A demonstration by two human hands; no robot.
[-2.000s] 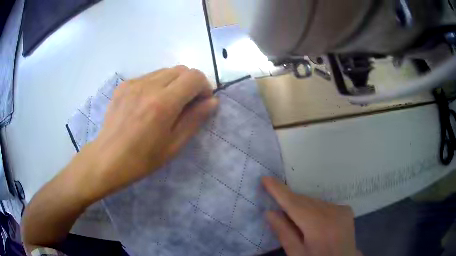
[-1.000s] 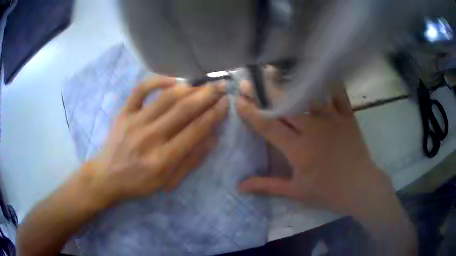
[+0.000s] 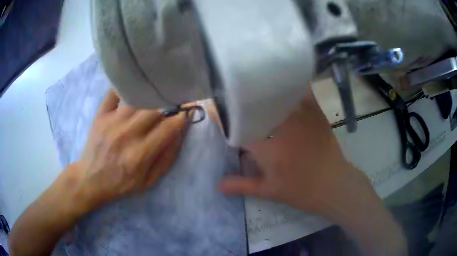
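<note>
The pale grey-blue quilted lining panel (image 3: 195, 200) lies on the white table and reaches under the off-white sewing machine head (image 3: 260, 55). My left hand (image 3: 135, 145) holds the panel down on its left part, with the fingertips beside the small metal parts (image 3: 197, 114) under the head. My right hand (image 3: 300, 160) is at the panel's right edge, with its thumb stretched out to the left over the panel. Its other fingertips are hidden behind the broad off-white curved part of the head. The needle point and the fabric under it are hidden.
Black-handled scissors (image 3: 412, 135) lie on the machine bed at the right. A shiny metal lever (image 3: 345, 90) hangs beside the head. A dark fabric panel (image 3: 30, 35) lies at the upper left. Ruler marks run along the table's curved front edge (image 3: 300, 237).
Since two seconds ago, the panel and both hands have come under the machine head. Since one second ago, the view has shifted, with head and scissors appearing lower or further left. Both hands remain at the panel.
</note>
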